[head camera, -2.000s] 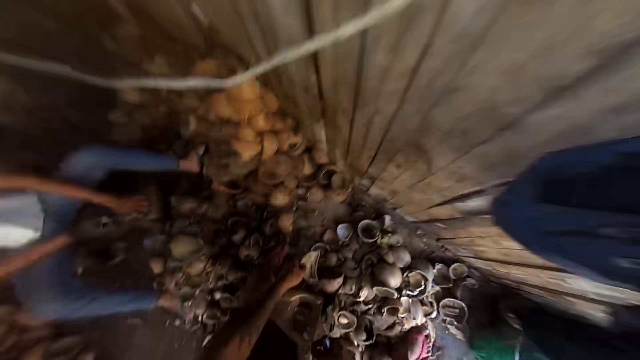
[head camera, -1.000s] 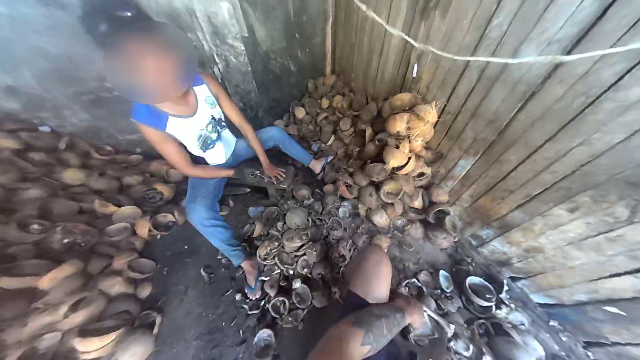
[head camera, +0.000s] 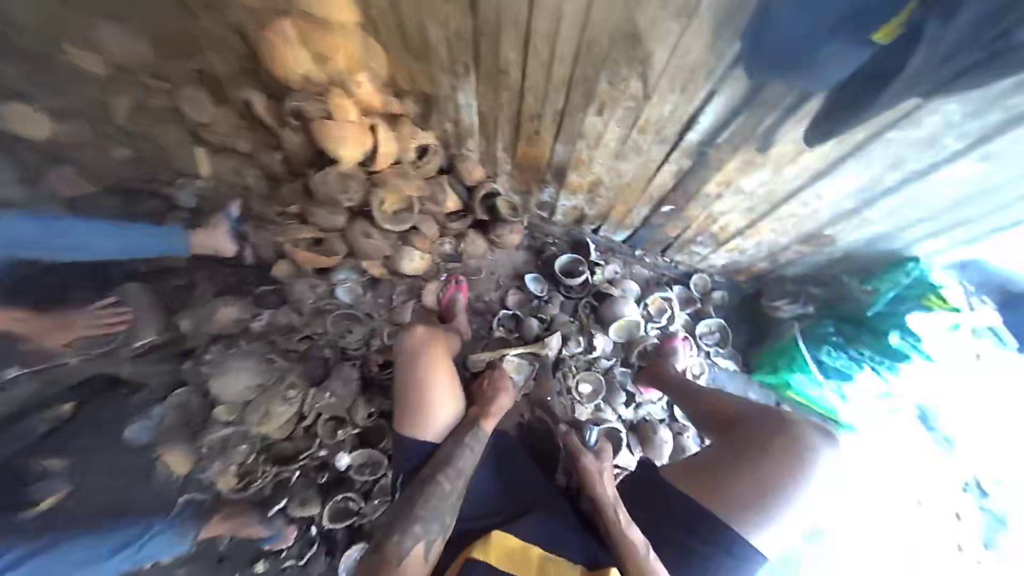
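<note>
My left hand (head camera: 492, 392) is between my knees, its fingers closed on a pale, curved, elongated object (head camera: 516, 352); blur leaves unclear whether it is a tool or a shell piece. To its lower right, my right hand (head camera: 588, 460) is curled around something small with a metallic shine (head camera: 592, 436), perhaps a tool. A dark rounded object (head camera: 544, 444) lies between the hands; whether either hand touches it is unclear. Broken coconut shells (head camera: 590, 388) cover the ground just beyond my hands.
Orange-brown coconut husks (head camera: 344, 140) are heaped against a wooden plank wall (head camera: 608, 120). At left, a person's hand (head camera: 92, 320) and legs are near the shell pile. Green plastic sacking (head camera: 864, 344) lies at right. Dark blue cloth (head camera: 832, 48) hangs at upper right.
The view has swung strongly. Both my hands and both my knees now show, where one second ago only one of my arms and one knee were visible.
</note>
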